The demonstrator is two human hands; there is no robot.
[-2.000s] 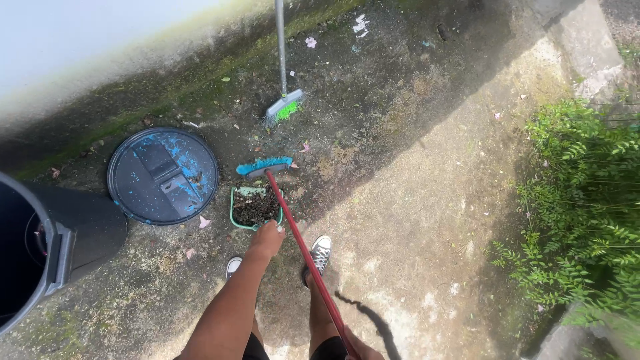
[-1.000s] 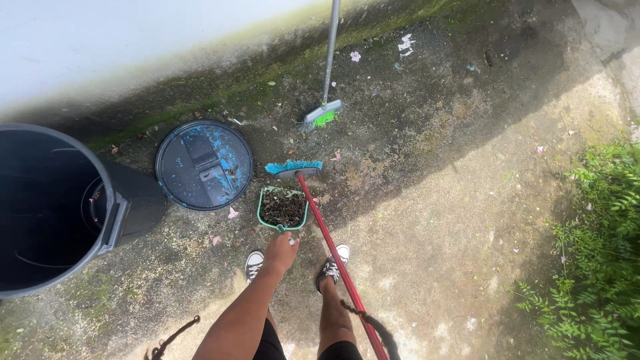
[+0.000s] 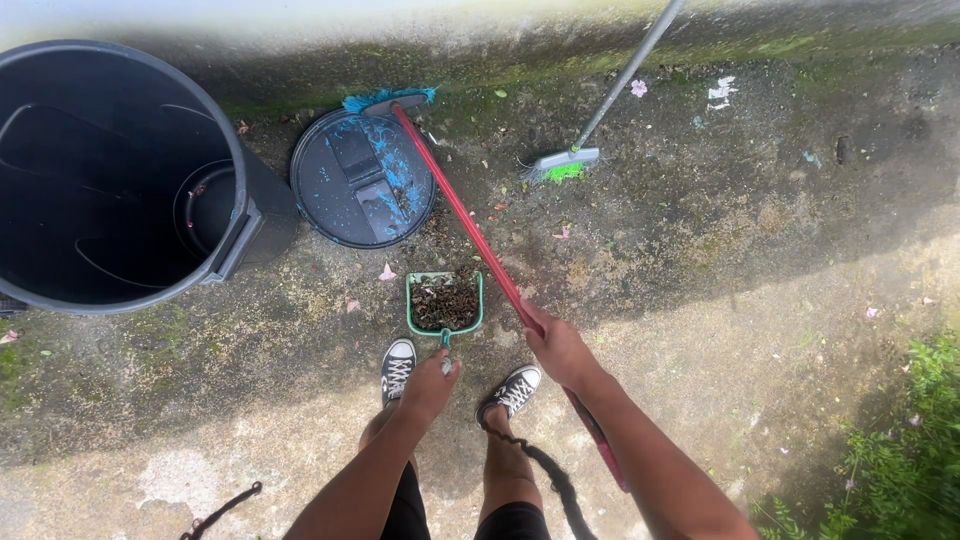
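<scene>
My left hand grips the handle of a green dustpan, which holds a heap of brown dry debris. My right hand is closed around the red stick of a broom. That broom's head, with blue bristles, is at the wall side of a round dark bin lid; whether it touches the lid I cannot tell. Blue flecks are scattered over the lid. To the left, a large dark plastic bin shows its inside, with a few small bits at the bottom.
A second broom with green bristles has its grey pole toward the mossy wall. Pink petals and leaves dot the concrete ground. Green plants grow at the lower right. My feet in sneakers are just behind the dustpan.
The blue-bristled broom head has moved from beside the dustpan to the lid's wall side. My right hand has come fully into view on the stick. The view has shifted.
</scene>
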